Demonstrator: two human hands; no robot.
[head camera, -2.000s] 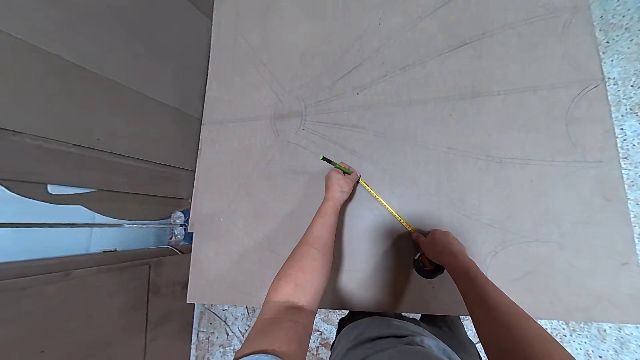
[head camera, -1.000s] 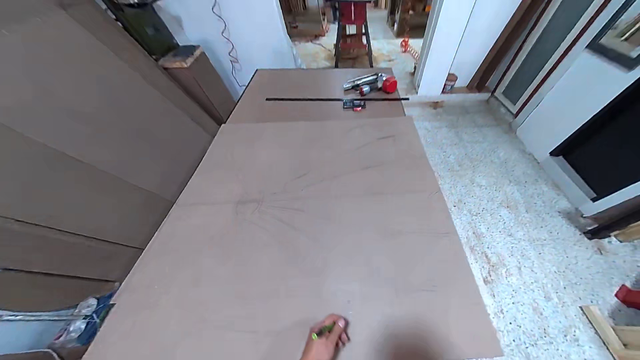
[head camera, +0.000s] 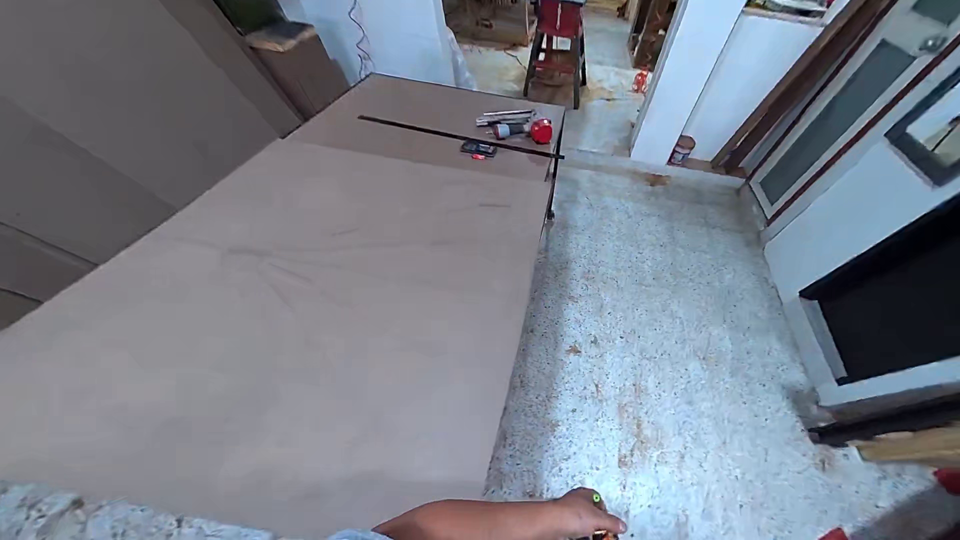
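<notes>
My left hand is at the bottom edge, past the right side of the large brown board, above the floor. Its fingers are closed on a green pencil, of which only the end shows. Something small and yellow-orange shows under the fingers, too cut off to tell. My right hand is out of view. Faint curved and straight pencil lines mark the board. Across its far part lies a dark straight bar, with a small black and red device beside it and a red and grey power tool behind.
Brown panels stand along the left. Speckled floor runs along the board's right side. A red stool stands beyond the far end. At right are a door, a dark opening and wood pieces on the floor.
My left hand has moved from over the board to beyond its right edge, still with the green pencil. My right hand, on the tape measure earlier, has left the view. The view has swung up and right.
</notes>
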